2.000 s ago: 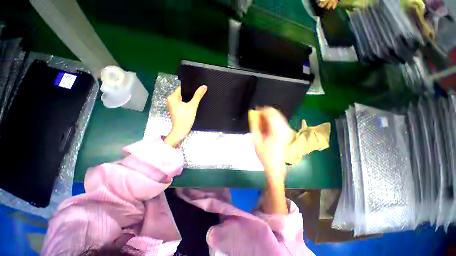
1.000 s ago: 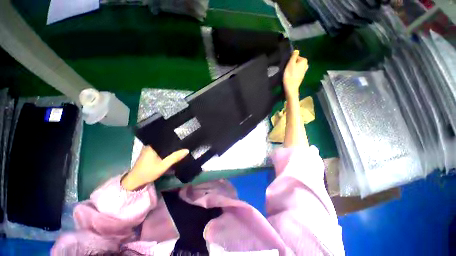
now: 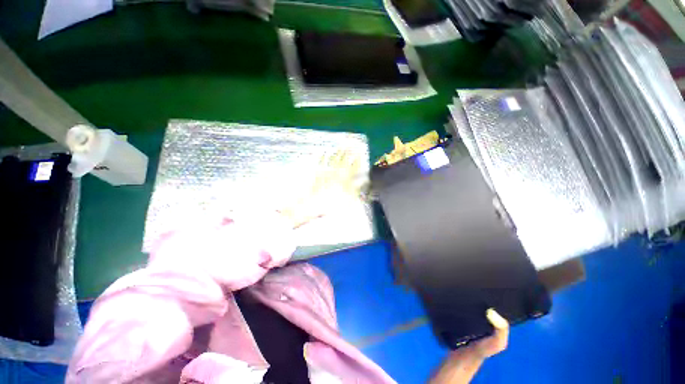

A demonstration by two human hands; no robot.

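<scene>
A black panel (image 3: 458, 240) with a white-and-blue label at its upper end is tilted over the bench's right front edge. My right hand (image 3: 484, 349) grips its lower end, thumb on the face. My left hand (image 3: 334, 180) is washed out and blurred over the bubble wrap sheet (image 3: 225, 161), its fingers close to the panel's upper left edge; whether they touch it is unclear. A yellow cloth (image 3: 409, 148) shows behind the panel's upper end, partly hidden.
Bubble-bagged stacks (image 3: 526, 165) lean at the right. A labelled black panel (image 3: 353, 60) lies on bubble wrap at the far side, another (image 3: 30, 247) at the left. A white bottle (image 3: 113, 157) stands by the pale post (image 3: 37, 94). Blue floor (image 3: 593, 330) shows below the bench edge.
The panel has moved right and down off the bubble wrap and now shows its labelled face. My right hand has come down to its lower end. My left hand has moved up and right.
</scene>
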